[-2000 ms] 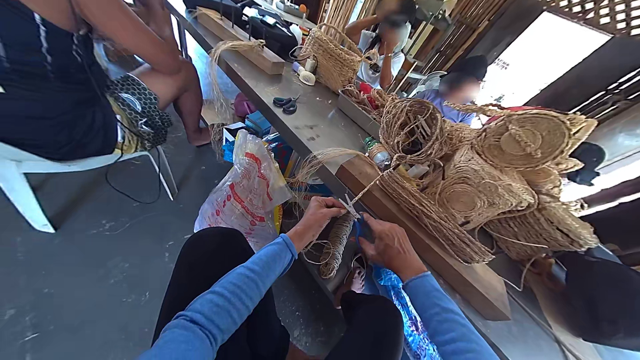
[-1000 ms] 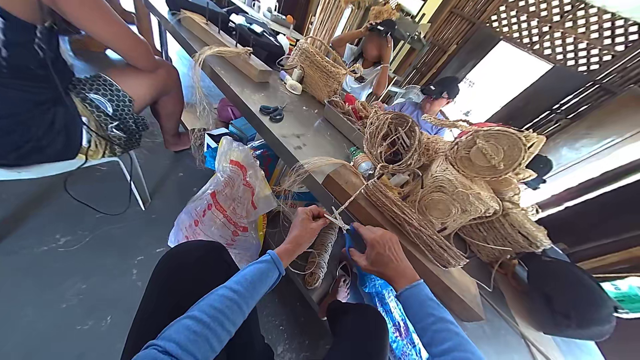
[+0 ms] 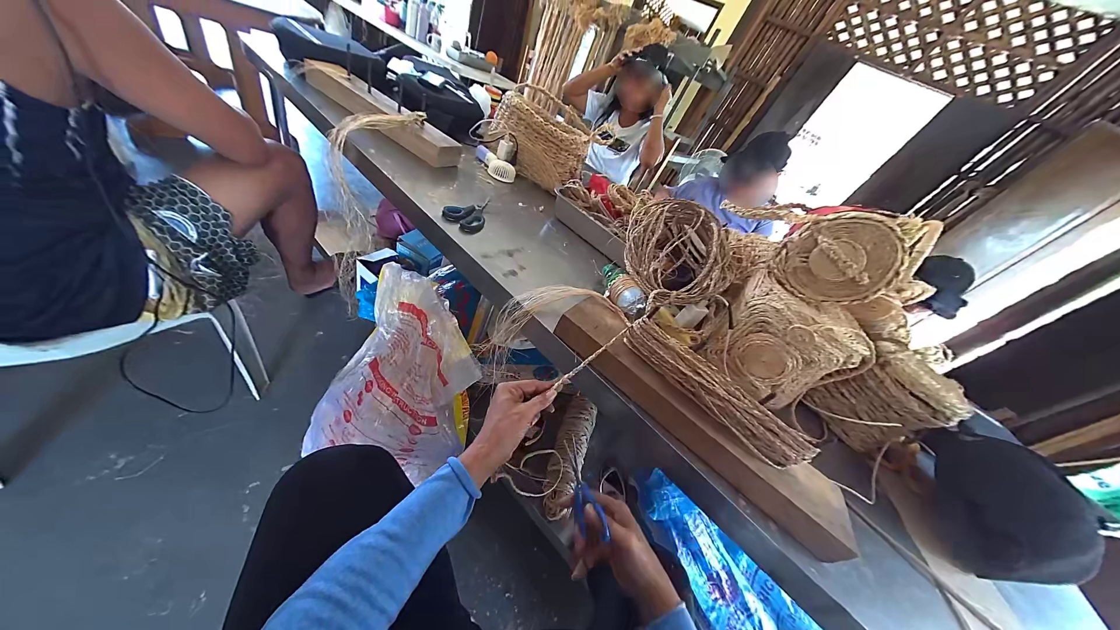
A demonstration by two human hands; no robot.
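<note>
My left hand (image 3: 512, 424) pinches the end of a thin braided fiber cord (image 3: 599, 350), which runs up over the table edge toward the woven goods. Lower and to the right, my right hand (image 3: 617, 542) holds blue-handled scissors (image 3: 588, 507), their blades pointing up. A wound bundle of braided cord (image 3: 573, 451) lies between and below my hands, beneath the table edge. Loose pale fibers (image 3: 525, 315) hang over that edge just above my left hand. A long bundle of twisted cords (image 3: 717, 389) rests on a wooden beam (image 3: 779, 499) beyond my hands.
The table (image 3: 516, 254) bears black scissors (image 3: 465, 216), a woven basket (image 3: 541, 140), a coil of cord (image 3: 678, 249) and stacked woven pieces (image 3: 757, 341). A plastic bag (image 3: 394, 376) stands left of my hands. One person sits at the left; two others are across the table.
My right hand with the blue scissors has moved down, away from the cord and my left hand. Earlier, both hands were close together at the cord.
</note>
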